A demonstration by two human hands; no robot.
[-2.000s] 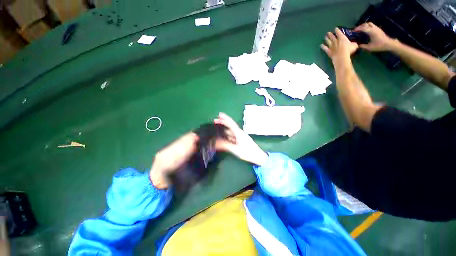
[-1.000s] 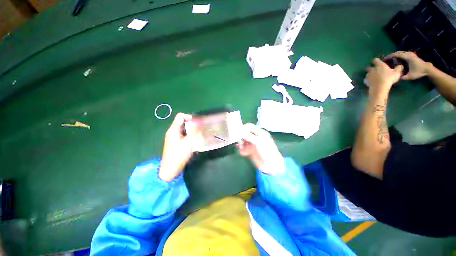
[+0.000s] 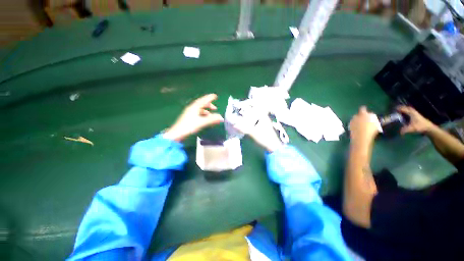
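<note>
The open retail box [image 3: 220, 155] stands on the green surface in front of me, its pale inside showing and a dark edge at the back. My left hand [image 3: 199, 117] is above and behind the box, fingers apart and empty. My right hand [image 3: 253, 127] is behind and right of the box, with its fingers on a white item [image 3: 233, 116], which is blurred. The white cable bundle [image 3: 281, 133] lies just right of my right hand. The pile of white leaflets [image 3: 316, 121] lies further right, partly behind my hand.
A white perforated post [image 3: 301, 46] rises behind the leaflets. At right a person in black holds a dark item [image 3: 390, 120] by a stack of black boxes [image 3: 422, 76]. White paper squares [image 3: 192, 52] lie at the far side. A yellowish scrap [image 3: 80, 140] lies left.
The open box has left my hands and now rests on the surface. My left hand has let go and is raised. My right hand has moved to the white item behind the box.
</note>
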